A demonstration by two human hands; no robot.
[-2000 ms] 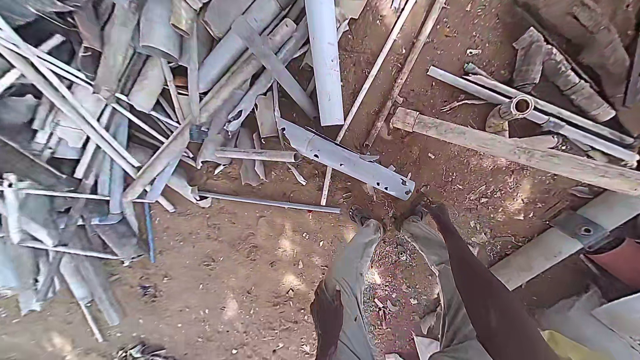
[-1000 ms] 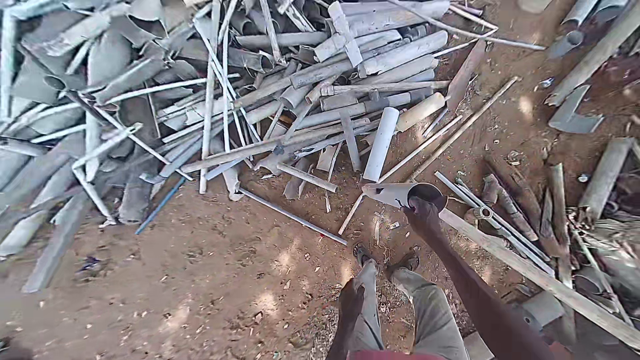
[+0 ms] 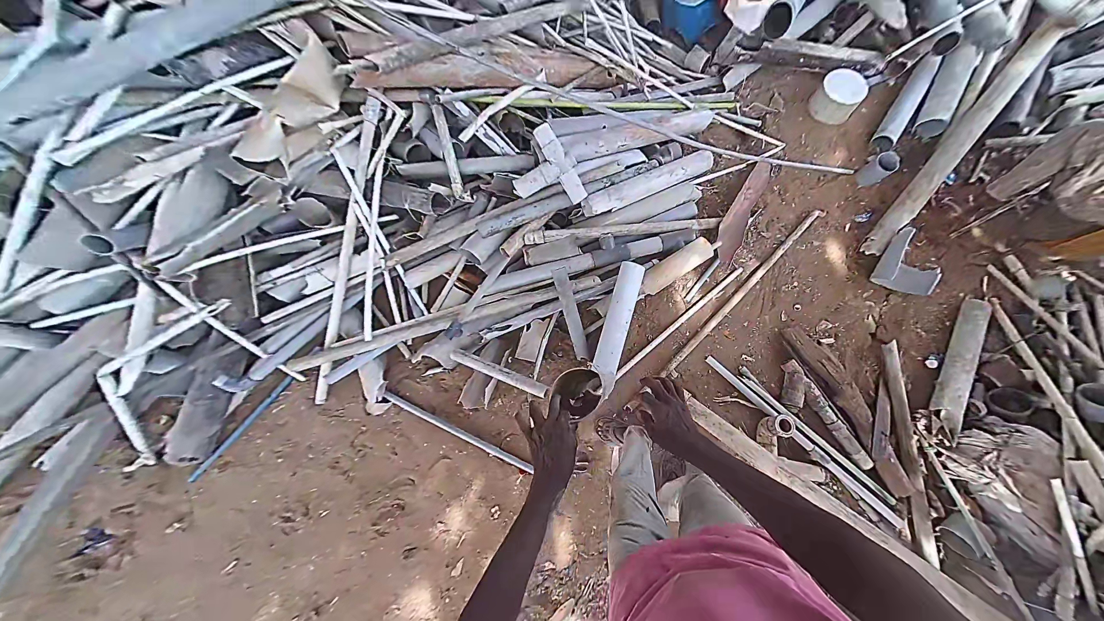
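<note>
My left hand (image 3: 552,440) is at a short, wide plastic pipe piece (image 3: 576,379), its fingers on the rim of the round open end. That end faces up toward me, and the rest of the piece is mostly hidden. To its right, my right hand (image 3: 666,414) is held palm down, fingers spread, with nothing seen in it. A white pipe (image 3: 617,323) lies just beyond the held piece, pointing away from me. Close to my right hand is the near end of a long wooden plank (image 3: 776,483).
A large heap of plastic pipes (image 3: 517,233) spreads ahead and left. A thin grey pipe (image 3: 457,431) lies on the dirt at left. More pipes and wood pieces (image 3: 897,431) lie at right. A white-topped cylinder (image 3: 838,95) stands farther off.
One second ago my right hand held the pipe piece; now my left hand is on it and my right hand is off it. My left hand has moved forward from beside my leg.
</note>
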